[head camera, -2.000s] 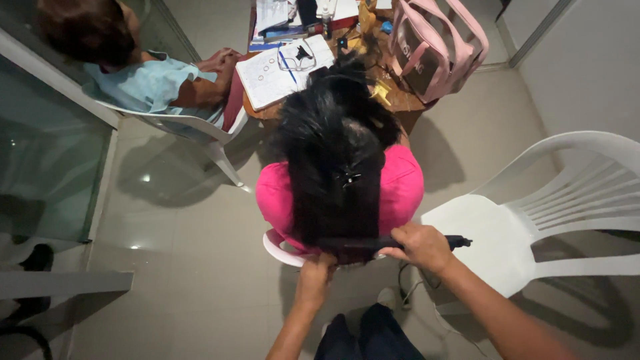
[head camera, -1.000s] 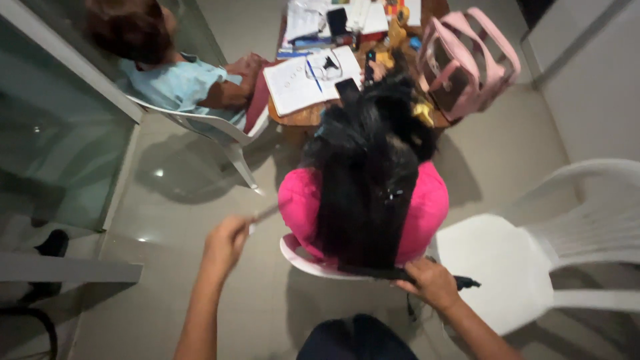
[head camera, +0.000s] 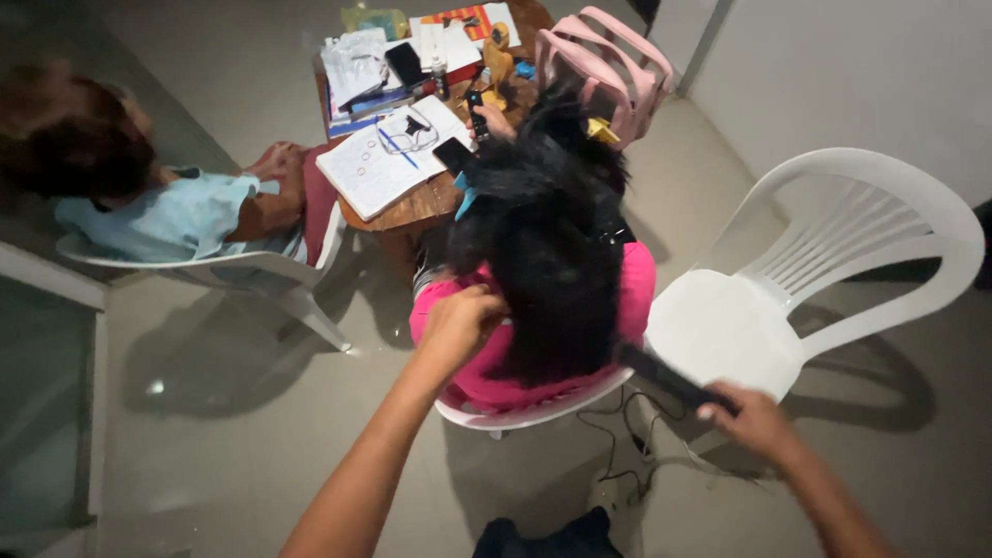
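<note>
A seated person in a pink top has long black hair hanging down the back, with a dark clip at its right side and a light-blue thing at its left. My left hand touches the hair's left edge above the pink shoulder, fingers bent; whether it grips a lock or a comb is hidden. My right hand is closed around the end of a black hair straightener, whose far end lies beside the lower right hair, blurred. Whether its plates are parted cannot be told.
A wooden table holds an open notebook, glasses, phones and a pink bag. Another person sits at left. A white plastic chair stands at right, near a dark cord on the floor.
The straightener was across the hair's lower ends and is now off to their right. My left hand has moved from out at the left, where it held a thin dark thing, to the hair.
</note>
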